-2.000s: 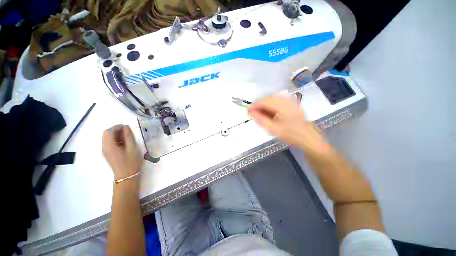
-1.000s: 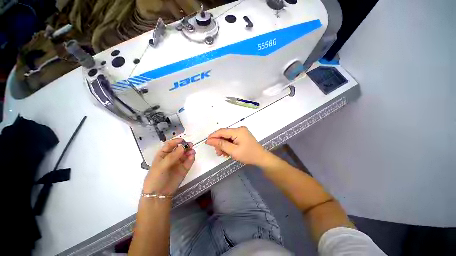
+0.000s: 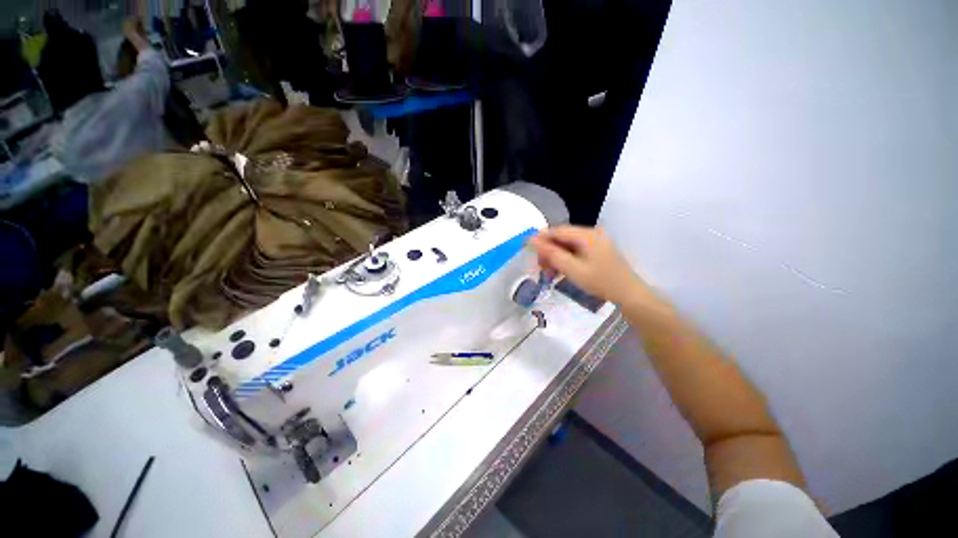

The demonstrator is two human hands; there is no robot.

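The white lockstitch machine (image 3: 420, 315) with a blue stripe stands across the table. My right hand (image 3: 578, 257) is at the right end of the machine head, just above the grey dial (image 3: 526, 291), with its fingers bent together. Whether it holds anything small cannot be told. My left hand is not in view. The thread snips (image 3: 462, 358) lie on the bed under the arm. The presser foot and needle area (image 3: 307, 443) shows at the left end of the head, with no fabric visible under it.
A large tan bundle (image 3: 305, 200) lies behind the machine. Black fabric (image 3: 42, 504) and a thin dark rod (image 3: 132, 496) lie at the lower left. A person's grey sleeve (image 3: 121, 116) shows at the upper left. A white surface (image 3: 809, 263) is on the right.
The view has swung up and right. My right hand has moved from the front of the bed to the machine's right end. My left hand, earlier near the needle area, has left the picture.
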